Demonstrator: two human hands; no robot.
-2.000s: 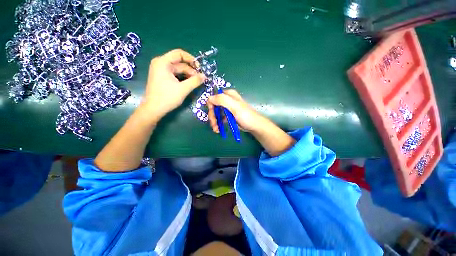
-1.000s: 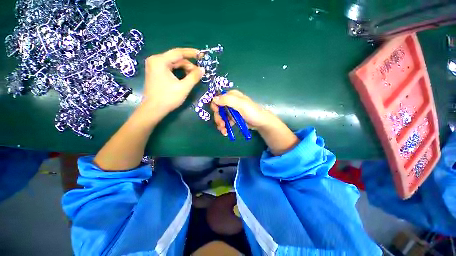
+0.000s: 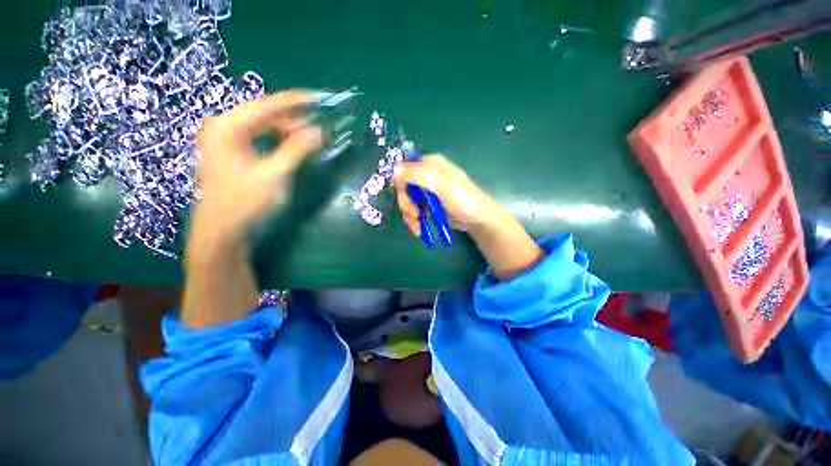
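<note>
My left hand (image 3: 241, 164) is bare and motion-blurred, between the pile and the nippers. Its thumb and fingers hold a blurred silver runner (image 3: 337, 100). My right hand (image 3: 439, 191) is closed around the blue-handled nippers (image 3: 432, 218), whose handles point toward me. The nippers' jaws are small and hard to make out near the loose parts. Loose silver cut parts (image 3: 372, 193) lie in a curved line on the green bench, just left of the nippers. The large tangled pile of silver frames (image 3: 128, 96) lies at the upper left.
A pink-orange tray (image 3: 724, 159) with four compartments of tiny bits lies at the right. A metal post or fixture (image 3: 729, 41) stands at the upper right. A small pale fleck (image 3: 509, 128) lies on the green bench (image 3: 547, 246). Another person's blue sleeve (image 3: 820, 309) shows at the right edge.
My left hand has moved left, away from the nippers and the cut parts, with the runner in its fingers. My right hand has stayed nearly in place; the nipper handles are closer together.
</note>
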